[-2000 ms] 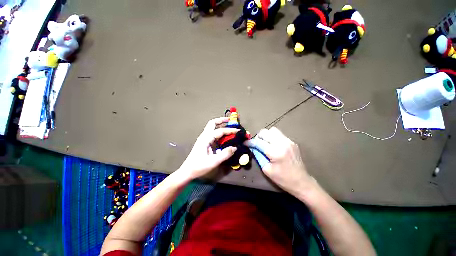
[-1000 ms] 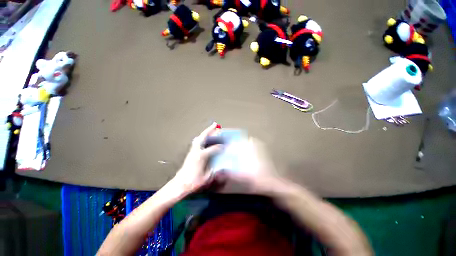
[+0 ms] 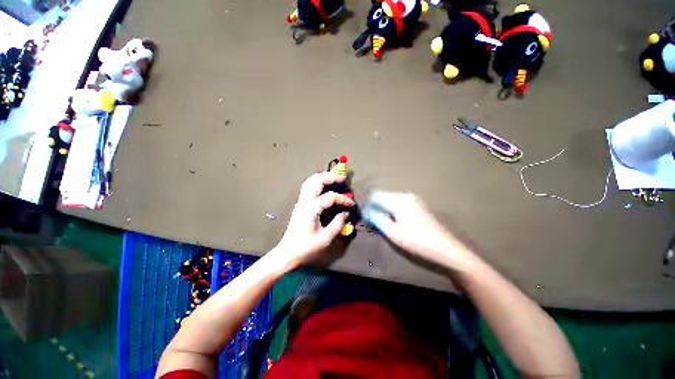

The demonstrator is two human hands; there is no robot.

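Observation:
A small black plush penguin [image 3: 339,211] with a red-yellow tip, red band and yellow foot lies near the table's front edge. My left hand [image 3: 311,218] is closed around its left side and holds it. My right hand [image 3: 403,222], with a pale blue covering on its fingers, is just right of the penguin. Its fingertips are blurred and close together. A needle or thread in them cannot be made out. Thread snips [image 3: 488,141] with pink-purple handles lie farther up to the right.
Several penguins [image 3: 465,46] lie at the back. A thread cone [image 3: 645,137] stands on white paper at right, with loose thread trailing. Papers with pens [image 3: 95,159] and a grey-white plush animal [image 3: 126,65] are at left. A blue crate [image 3: 148,296] with penguins is below the table edge.
My right hand first moved in over the penguin, blurred, and has now moved back to its right side. The dark thread seen stretching toward the snips no longer shows. The camera view has shifted.

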